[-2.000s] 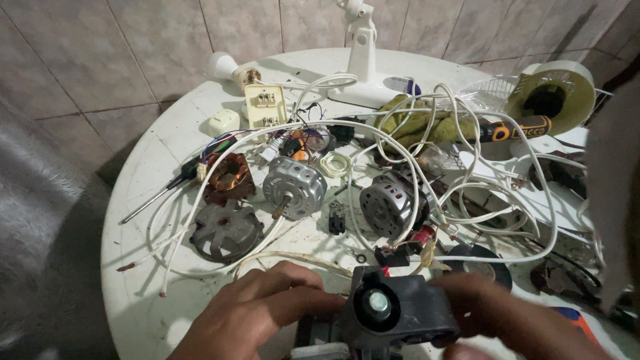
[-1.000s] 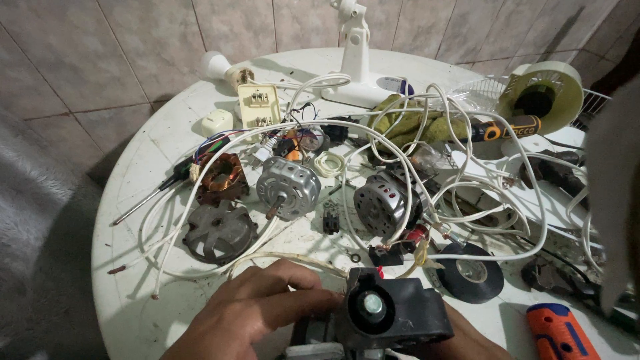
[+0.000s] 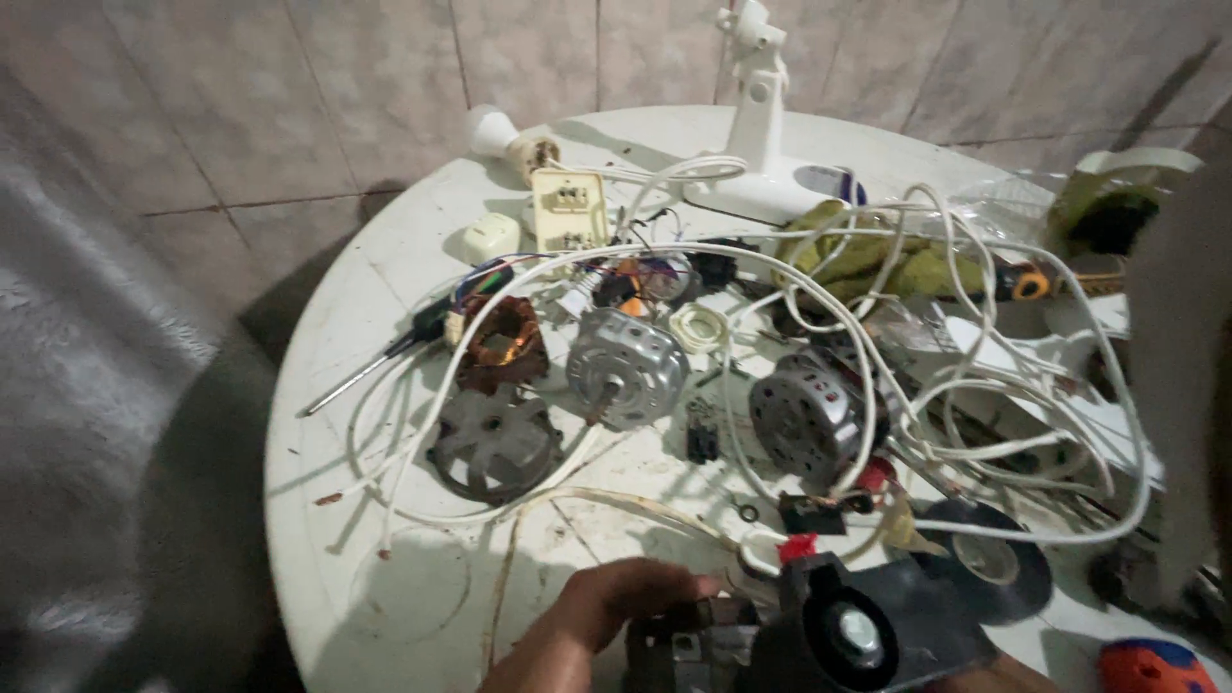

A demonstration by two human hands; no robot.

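At the bottom edge, my left hand [image 3: 616,606] grips the left side of a fan motor [image 3: 693,650] joined to a black plastic housing [image 3: 852,626] with a round metal end in its socket. My right hand [image 3: 996,674] is at the housing's right side, mostly hidden below it, so its grip does not show. Just beyond lie a black tape roll [image 3: 991,558], a motor [image 3: 818,414] under white cable [image 3: 1141,462], another silver motor [image 3: 626,371], a grey metal motor cover [image 3: 496,448] and a copper-wound stator [image 3: 505,342].
A white fan stand [image 3: 760,144] stands at the back beside a cream socket box [image 3: 568,212] and a bulb in its holder [image 3: 496,130]. A screwdriver [image 3: 385,356] lies left. An orange and blue object [image 3: 1155,666] is at lower right. Looped cables cover the right side.
The black housing has tilted, and its round metal end faces more to the right. The view has shifted left. My right hand, plainly visible two seconds ago, is now mostly hidden.
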